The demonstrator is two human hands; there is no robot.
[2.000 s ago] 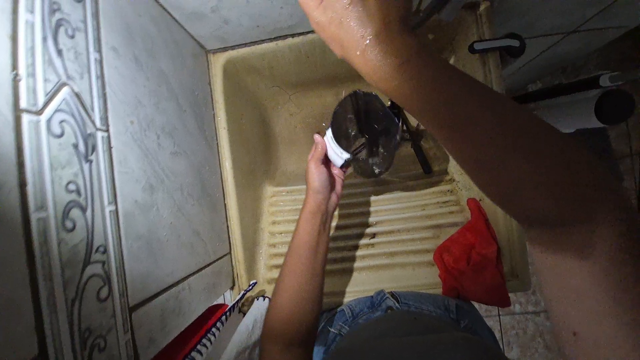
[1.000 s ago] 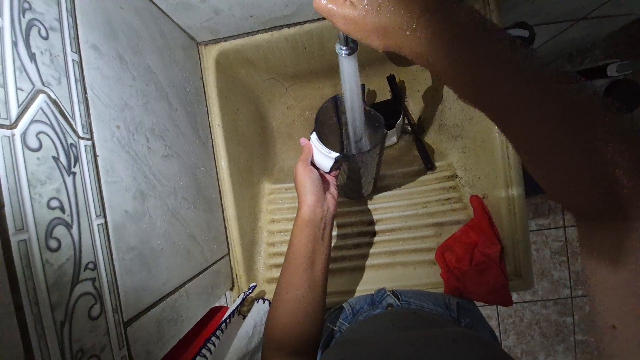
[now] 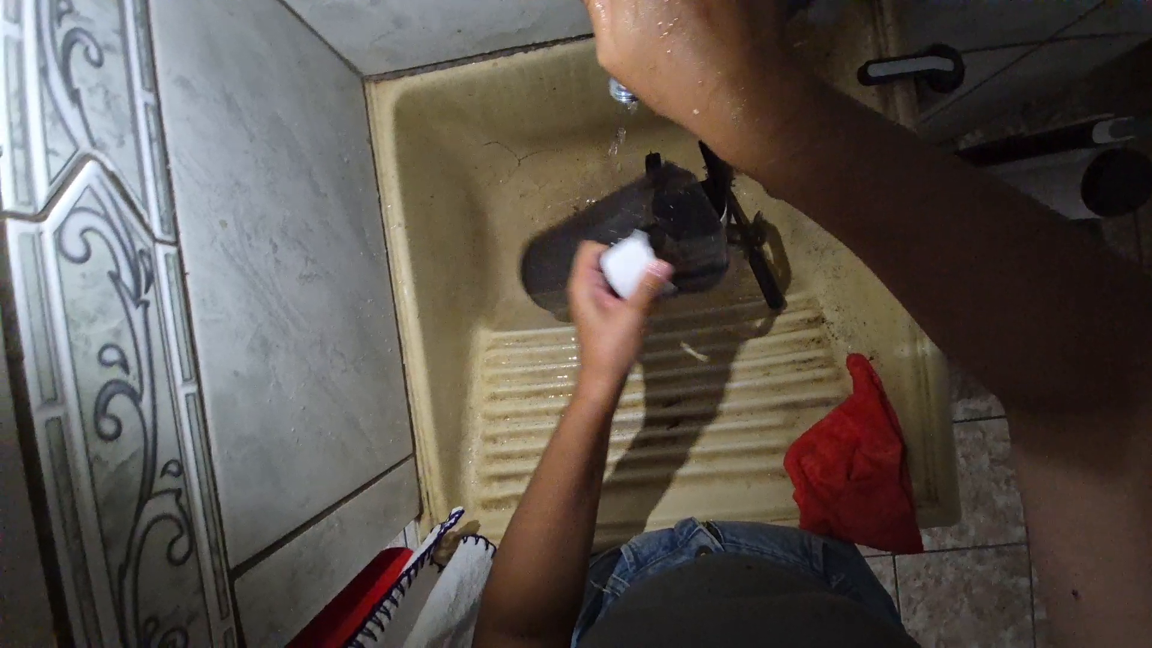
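Note:
My left hand (image 3: 615,292) is closed on the white handle (image 3: 628,263) of a dark, see-through container (image 3: 576,243), which lies tilted over the basin of a beige laundry sink (image 3: 450,225). The container is blurred. Above it, my wet right hand (image 3: 675,54) is at the metal faucet (image 3: 621,91), its fingers partly out of frame; a few drops fall from the spout. Just right of the container, black utensils (image 3: 763,270) stand or lean in the basin, partly hidden by the container and my right arm.
A ribbed washboard slope (image 3: 666,396) fills the near part of the sink. A red cloth (image 3: 855,459) hangs over its right edge. Tiled walls (image 3: 279,270) border the left and back. Red and white cloths (image 3: 450,585) hang at the lower left.
The stream from the faucet a second ago has dwindled to drops. My left hand has tipped the container from upright under the stream onto a slant.

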